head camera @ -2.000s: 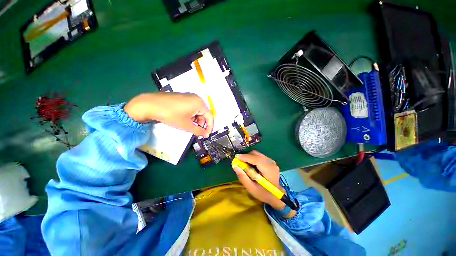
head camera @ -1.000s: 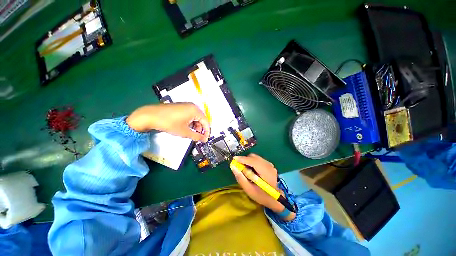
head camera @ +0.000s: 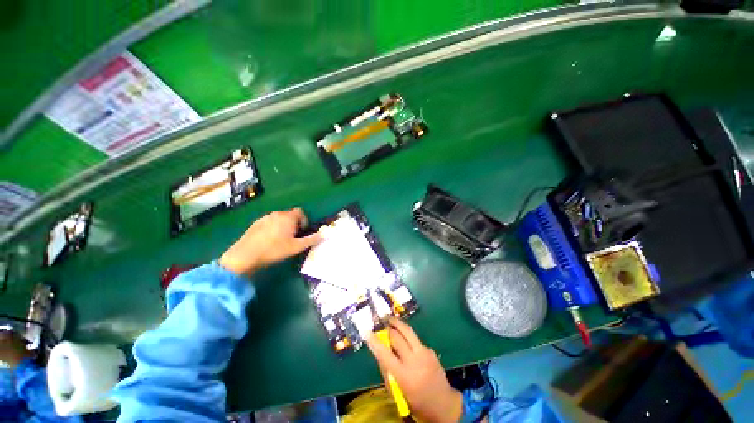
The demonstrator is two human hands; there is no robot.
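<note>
The black-edged tablet (head camera: 384,254) lies in front of me. A flat white pack (head camera: 345,258) lies over its middle, covering most of its silver-white centre. My left hand (head camera: 269,240) is at the tablet's upper left edge, with a finger touching the pack's edge; whether it grips is unclear. My right hand (head camera: 415,376) holds the yellow soldering iron (head camera: 397,395) at the tablet's near end. Its fingertips are by a small white area on the board (head camera: 335,326). The iron's tip cannot be made out.
Other opened tablets (head camera: 354,147) lie behind and left. Right are a fan (head camera: 456,225), a round speckled grey object (head camera: 505,299), the blue station (head camera: 555,258), a yellowish sponge (head camera: 622,277) and black trays (head camera: 632,136). A white roll (head camera: 76,378) stands at the left bench edge.
The white pack has moved from beside the tablet onto it. My left hand has moved from the board to the tablet's upper left edge. The view has shifted, showing more of the bench's back.
</note>
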